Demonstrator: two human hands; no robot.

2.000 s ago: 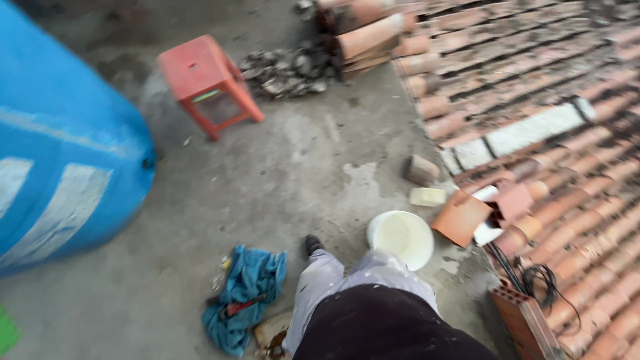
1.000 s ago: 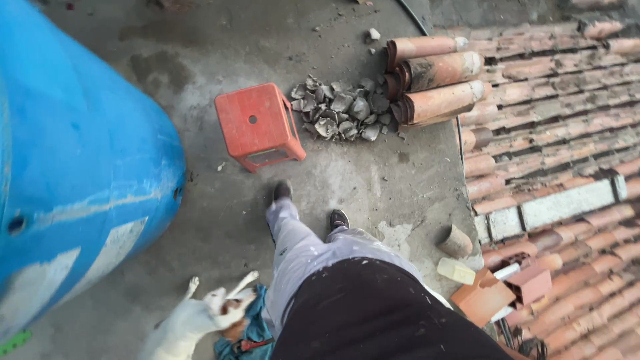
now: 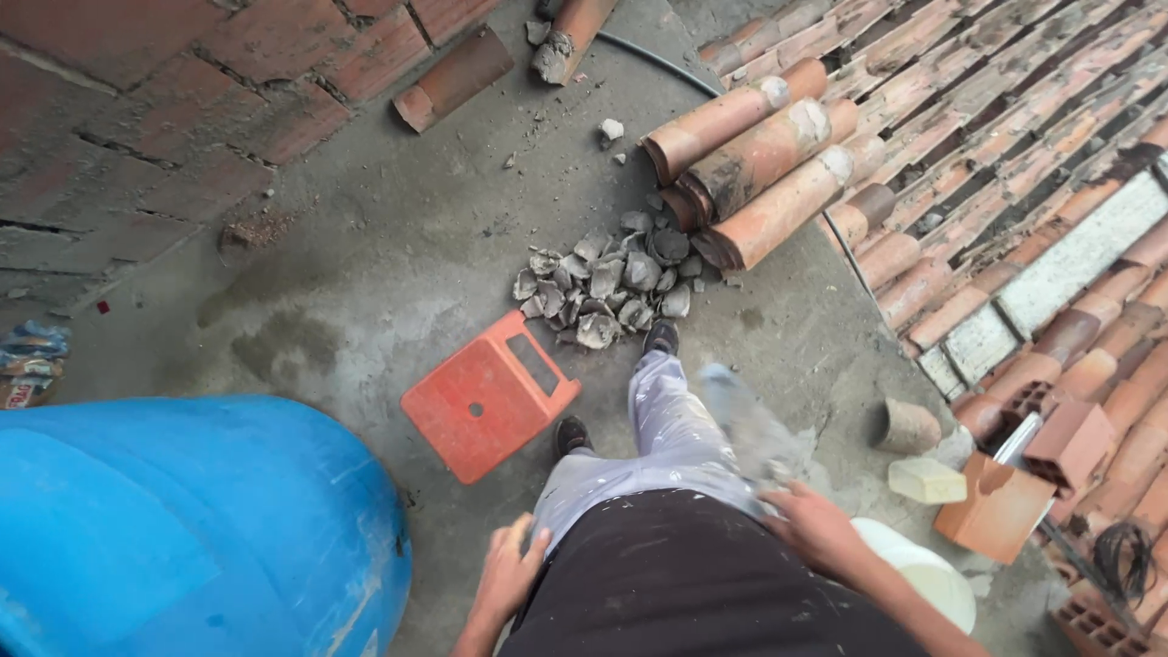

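Note:
My left hand (image 3: 513,564) is beside my hip at the bottom centre, its fingers bent near the edge of the dark shirt; whether it holds something small is unclear. On the other side of my body, my right hand (image 3: 808,522) grips the near end of a blurred grey object (image 3: 750,422), perhaps a tool, which extends forward beside my trouser leg. An orange plastic stool (image 3: 474,401) stands in front of my left foot. A pile of broken grey mortar pieces (image 3: 607,281) lies just ahead of my other shoe.
A large blue tank (image 3: 201,520) fills the lower left, near a brick wall (image 3: 219,100). Stacked clay roof tiles (image 3: 762,164) lie at the roof edge. Right of me are a white bucket (image 3: 926,579), a yellowish plastic container (image 3: 926,481) and hollow bricks (image 3: 995,506).
Both hands have come into view, the right one with the blurred grey object. The white dog seen a second ago is out of view. The view has swung round, showing the brick wall.

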